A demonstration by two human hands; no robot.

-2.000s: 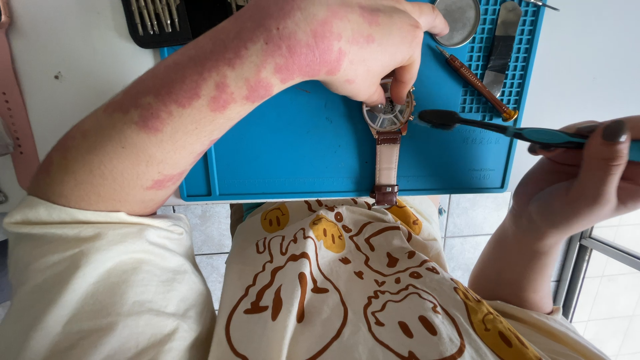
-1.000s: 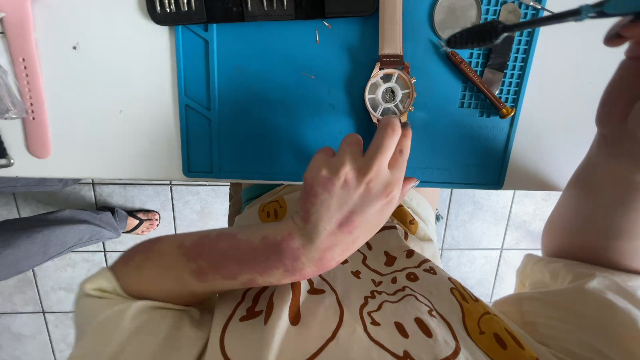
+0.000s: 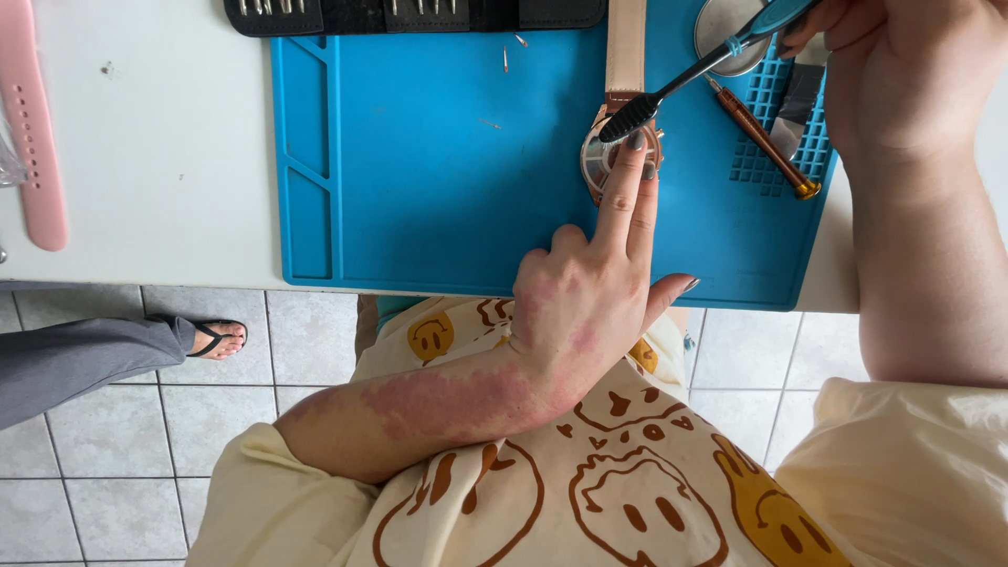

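Note:
A wristwatch with a rose-gold case and a leather strap lies on a blue silicone work mat, its see-through back or face upward. Two extended fingers of my left hand press on the case from the near side; the hand grips nothing. In my right hand, at the upper right, is a toothbrush with black bristles and a blue and black handle. Its head lies over the upper edge of the case, beside my left fingertips. Whether the bristles touch the watch cannot be told.
A brown screwdriver, a metal tool and a round metal disc lie right of the watch. Behind is a black tool case. Several tiny parts rest on the mat. A pink strap is at left. Another person's sandaled foot shows below.
My left hand has moved from above the watch to its near side. The toothbrush has come over the case, after being to its right. The strap first hung toward me and now points away.

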